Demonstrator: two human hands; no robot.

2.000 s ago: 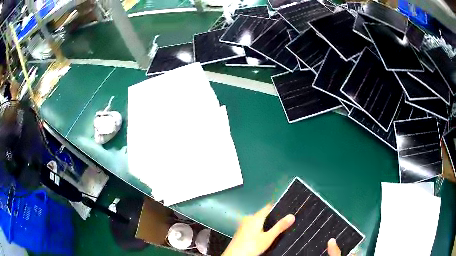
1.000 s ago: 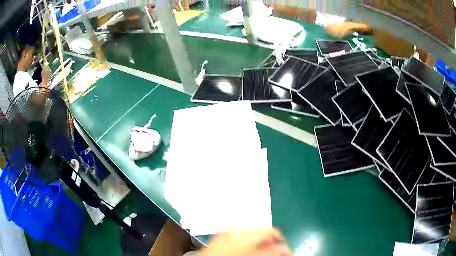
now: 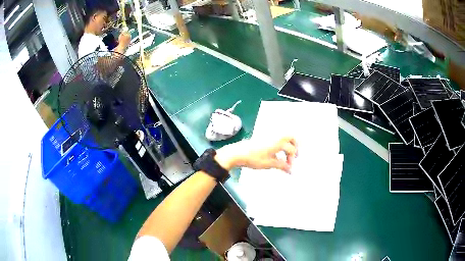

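White sheets (image 3: pixel 306 204) lie in an uneven stack on the green bench top, near the centre of the head view. My left hand (image 3: pixel 270 154), with a black band on the wrist, reaches over the stack from the lower left. Its fingers are curled over the sheets; whether they pinch a sheet edge cannot be told against the white. My right hand is out of the picture. Black solar panels (image 3: pixel 410 168) with pale lines lie heaped at the right.
A whitish lump (image 3: pixel 223 125) with a thin upright bit sits left of the stack. A pedestal fan (image 3: pixel 102 97) and blue crate (image 3: pixel 86 163) stand at left. Another person (image 3: pixel 94 43) is behind the fan. White rolls (image 3: pixel 240 252) show in an open carton (image 3: pixel 224 232) below the bench edge.
The view has turned left. My left hand has moved from the panel in front to over the sheet stack. The right hand's fingertip and that panel have left view.
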